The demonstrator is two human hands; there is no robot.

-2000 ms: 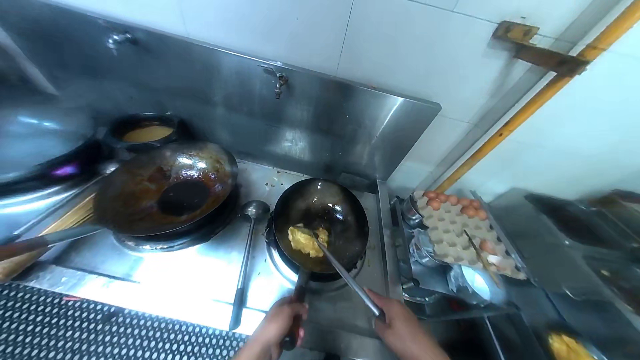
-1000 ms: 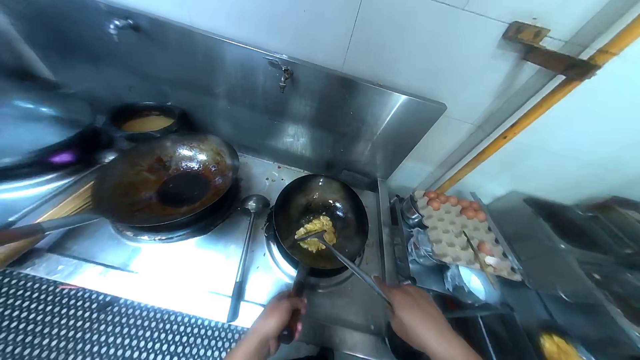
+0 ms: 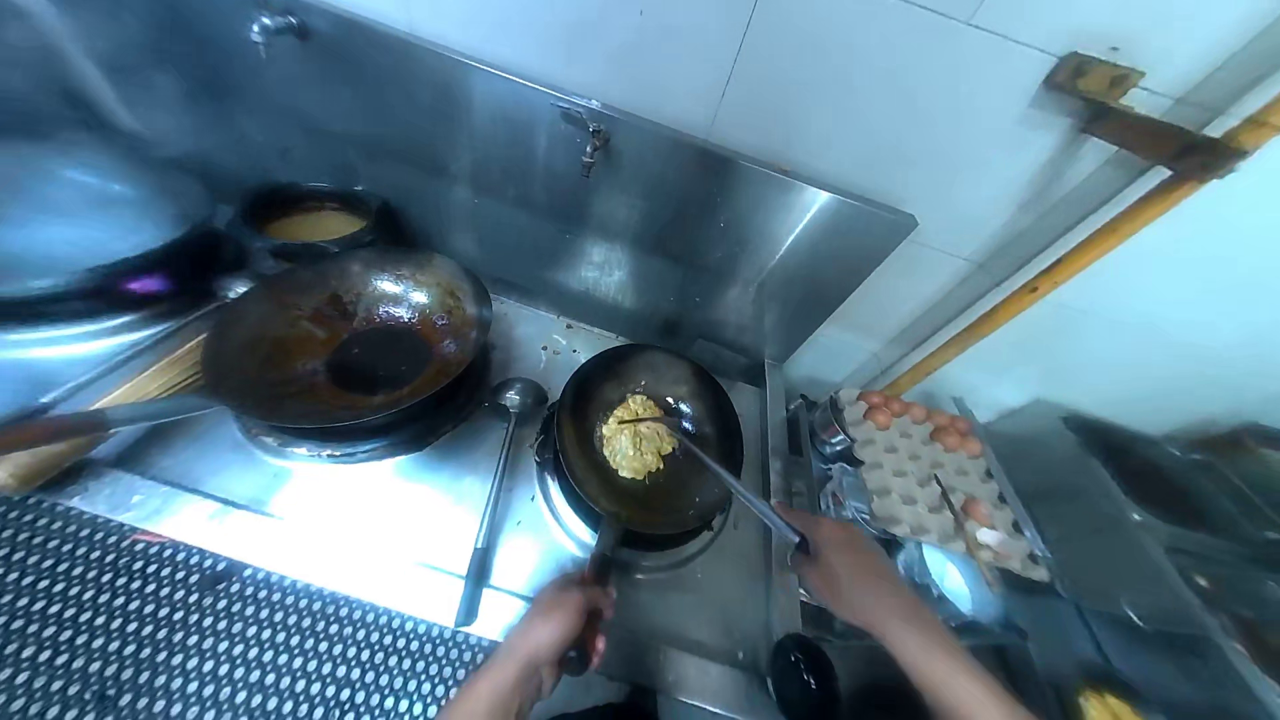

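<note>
My left hand (image 3: pixel 562 625) grips the handle of a small black wok (image 3: pixel 690 490), which rests on the right burner. In the wok lies a flat clump of yellow cooked egg (image 3: pixel 636 440). My right hand (image 3: pixel 845 570) holds a long metal-handled utensil (image 3: pixel 735 487) that slants down to the left, its head at the egg's upper right part. Whether that head is a ladle or a spatula cannot be told. Left of the wok a metal ladle (image 3: pixel 498 485) lies on the steel stove top, bowl toward the wall.
A large stained wok (image 3: pixel 290 370) stands on the left burner, with a pot of yellowish liquid (image 3: pixel 315 224) behind it. Two taps (image 3: pixel 592 145) are on the steel backsplash (image 3: pixel 670 220). At right are an egg tray (image 3: pixel 900 475) with brown eggs, a bowl (image 3: pixel 950 580) and a yellow pipe (image 3: pixel 1060 275).
The egg has gathered into a flatter, more compact clump toward the left of the small wok. The utensil's head has moved over the egg. Both hands keep their holds.
</note>
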